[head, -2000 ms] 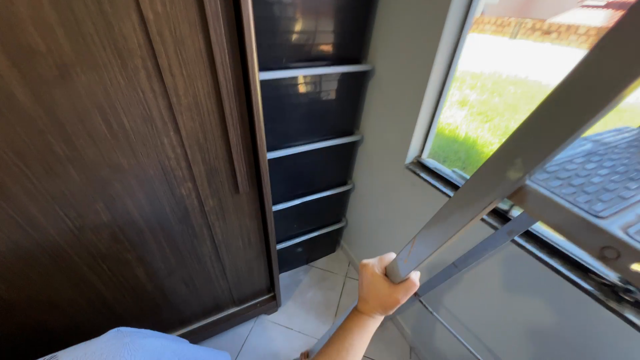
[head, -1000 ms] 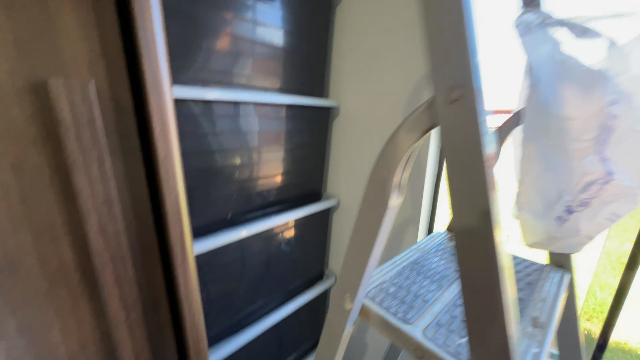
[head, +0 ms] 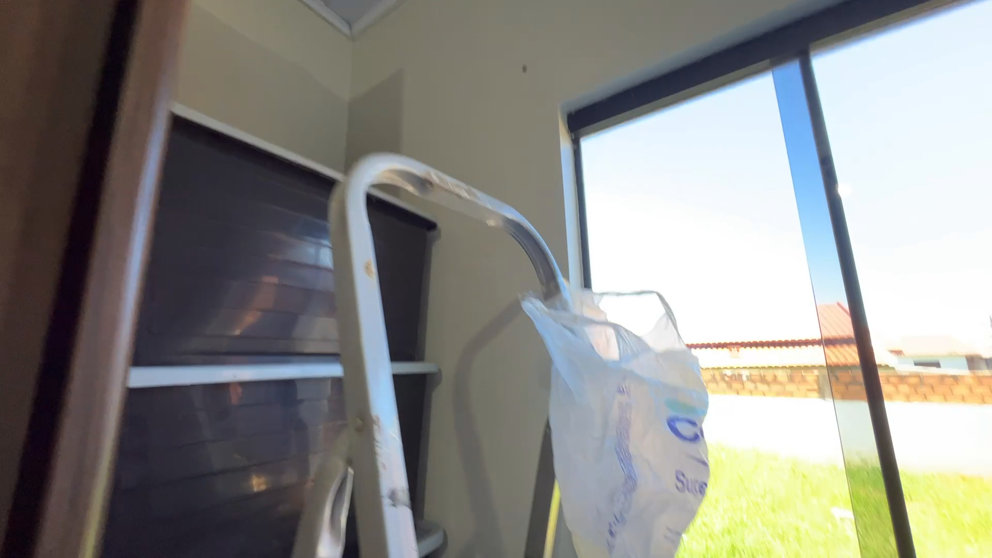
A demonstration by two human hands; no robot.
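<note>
Neither my left hand nor my right hand shows in the head view now, so what they hold is hidden. The curved metal top rail of a stepladder (head: 457, 194) rises in the middle of the view, its side rail running down to the bottom edge. From the right end of that rail hangs a white plastic bag (head: 628, 434) with printed writing on it. The bag is open at the top; its contents cannot be told.
Dark glossy panels with light shelf-like edges (head: 283, 373) stand behind the ladder. A brown wooden cabinet edge (head: 116, 294) is close on the left. A dark-framed sliding window (head: 852, 271) fills the right, with grass and a brick wall outside.
A hand gripped the ladder's rail two seconds ago and is out of view now. The view has swung up, from the floor and ladder step to the ladder's top and the ceiling corner.
</note>
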